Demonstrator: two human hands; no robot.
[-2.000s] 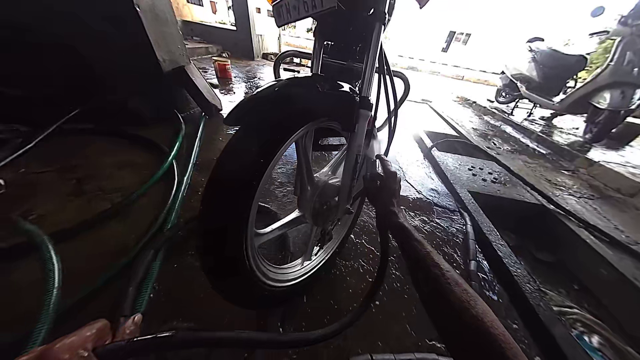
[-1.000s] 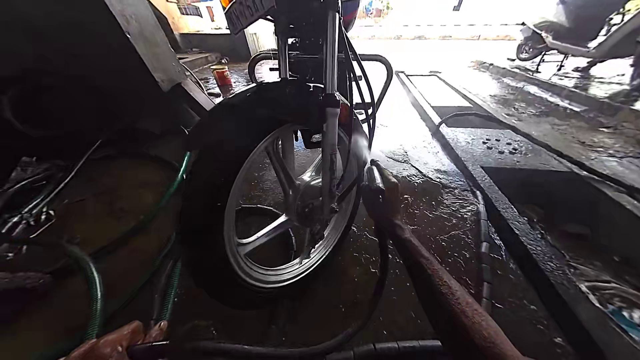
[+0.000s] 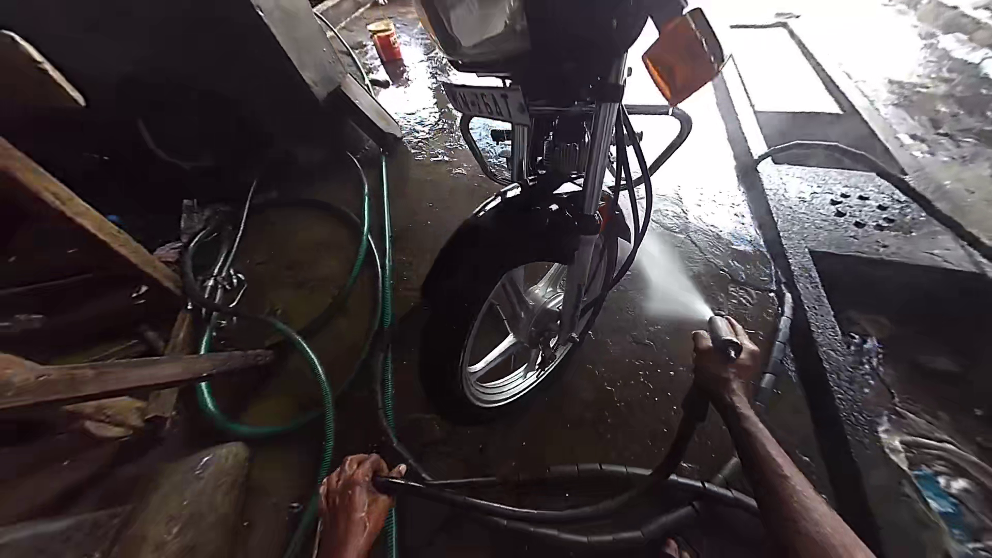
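My right hand (image 3: 727, 360) is closed around a metal spray nozzle (image 3: 725, 336) on a black hose. A fan of water (image 3: 670, 283) leaves it up and to the left, toward the far side of the motorcycle's front fork (image 3: 594, 170). At the bottom, my left hand (image 3: 358, 496) grips the black hose (image 3: 527, 511), which loops across to the nozzle. Between and beyond my hands stands the motorcycle's front wheel (image 3: 515, 337), with silver spokes and a wet black tire. Above it are the black front fender (image 3: 511, 225) and an orange turn signal (image 3: 683, 58).
Green hoses (image 3: 329, 387) coil on the wet floor at left, near wooden planks (image 3: 132, 376) and a dark metal panel (image 3: 298, 46). A red bucket (image 3: 385, 43) stands at the back. On the right run a raised ledge (image 3: 821, 325) and a sunken pit (image 3: 914, 310).
My right hand has drawn away from the wheel's right side, and the spray now shows plainly. The view has tilted down and shifted.
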